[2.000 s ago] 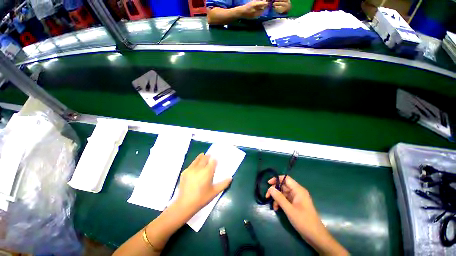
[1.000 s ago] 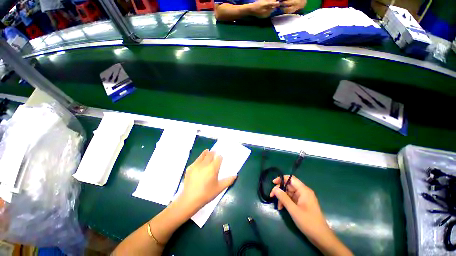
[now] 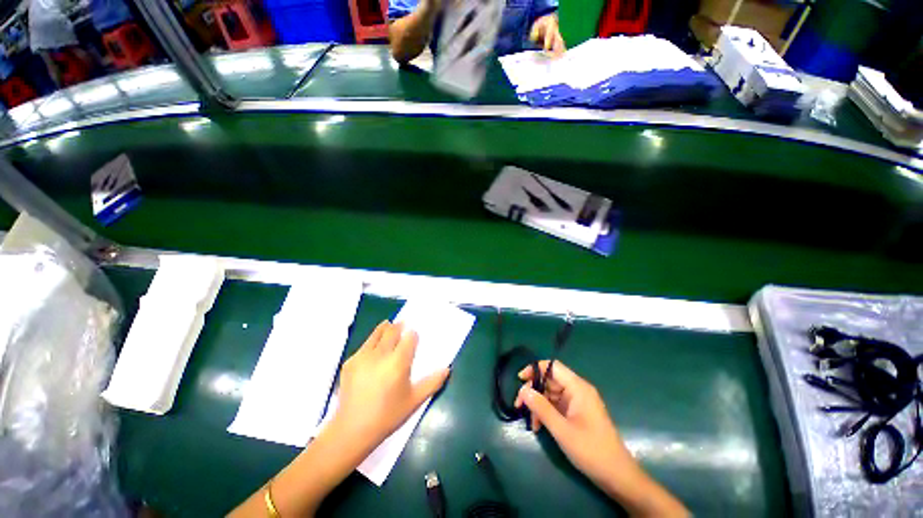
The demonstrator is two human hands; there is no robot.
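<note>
My left hand [image 3: 374,390] lies flat with fingers together and thumb out on a white insert card [image 3: 430,339], which lies slanted on the green bench. My right hand [image 3: 567,410] pinches a coiled black cable [image 3: 513,384] between thumb and fingers, to the right of the card. One plug of this cable points up above the fingers. Another black cable [image 3: 488,509] lies at the bottom edge, partly cut off, with two plugs pointing up.
White cards [image 3: 299,359] and a notched white tray stack [image 3: 167,334] lie left. A clear plastic bag [image 3: 61,405] is far left. A translucent tray [image 3: 774,374] of black cables is right. Printed boxes [image 3: 552,207] lie on the belt beyond the rail [image 3: 648,311]. Another worker holds a package opposite.
The printed boxes on the belt have moved left. The worker opposite now holds up a printed package. My hands keep the same hold; the whole view has shifted slightly.
</note>
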